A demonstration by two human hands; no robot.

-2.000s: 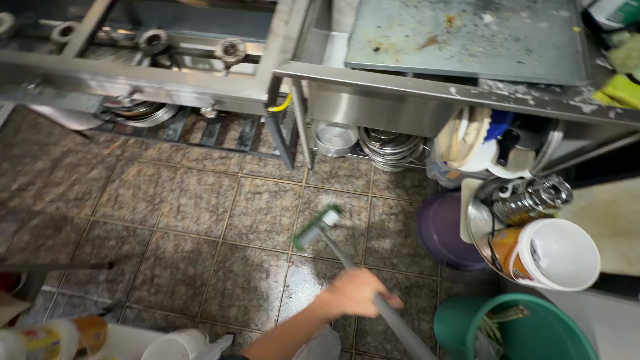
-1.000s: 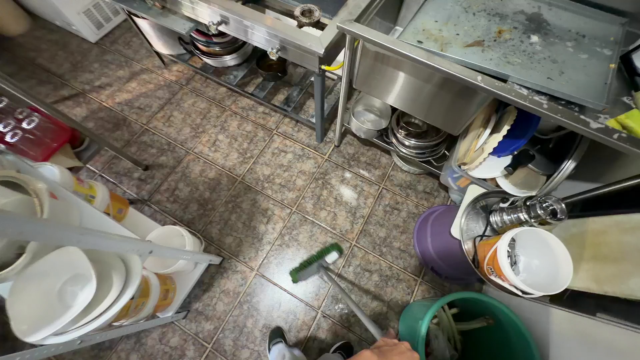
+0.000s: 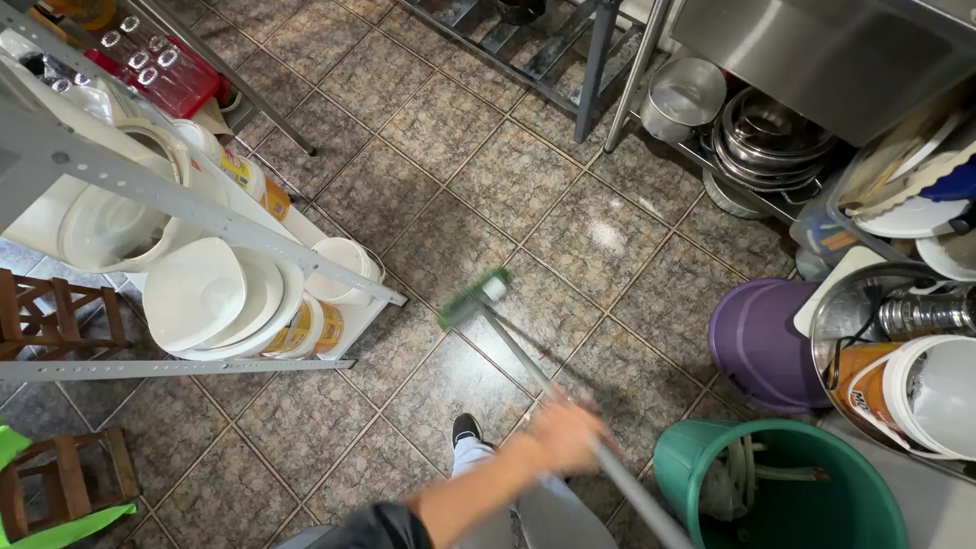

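One hand, on an arm with a dark sleeve coming from the bottom left of centre, is closed around the grey handle of a floor brush; it appears to be my left hand. The handle runs on past it to the bottom edge. The brush head, with green bristles and a white part, is blurred and rests on the brown tiled floor. My right hand is not visible.
On the left, a metal shelf holds white tubs. At right stand a green bin and an upturned-looking purple bucket, below stacked metal bowls. My shoe is near the brush.
The view has turned toward the left shelf and the floor. The brush head has moved across the tiles toward that shelf, with the hand still on its handle.
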